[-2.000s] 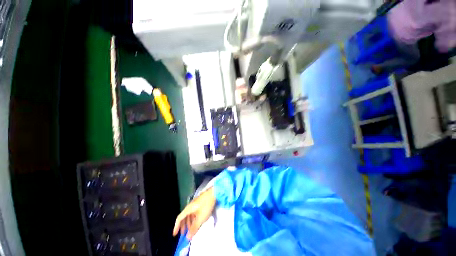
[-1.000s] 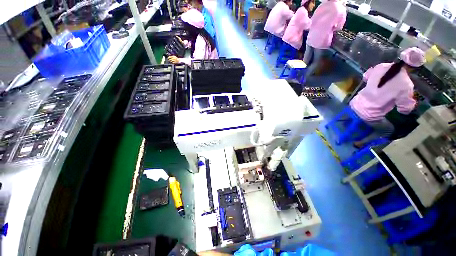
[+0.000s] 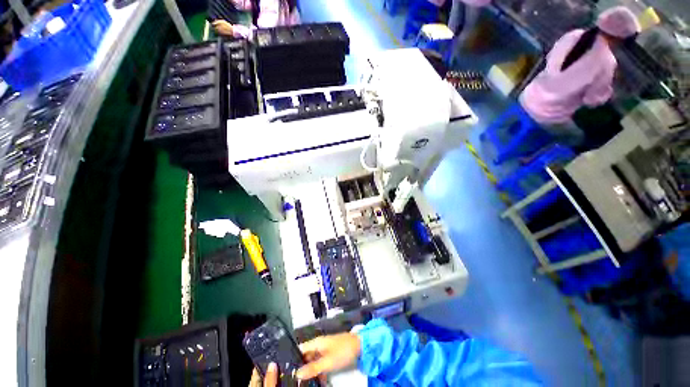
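A black phone assembly (image 3: 271,344) is held tilted at the bottom of the view, just right of a black tray. My right hand (image 3: 330,355), bare with a blue sleeve, grips its lower right side. My left hand (image 3: 265,376) is mostly cut off by the bottom edge; its fingers hold the lower end of the assembly. The tray (image 3: 144,372) holds other units in its pockets. Another unit lies in the left fixture (image 3: 340,276) of the white machine. The right fixture (image 3: 408,236) sits under the screwdriver head (image 3: 403,195).
A yellow electric screwdriver (image 3: 254,253), a dark block (image 3: 222,263) and a white wipe (image 3: 219,227) lie on the green bench. Stacked black trays (image 3: 185,91) stand behind, left of the machine gantry (image 3: 303,151). A person in pink (image 3: 571,83) sits across the blue aisle at right.
The camera view has tilted and shifted. My right hand, seen empty two seconds ago, is now on the phone assembly. My left fingers and most of the assembly have come into view.
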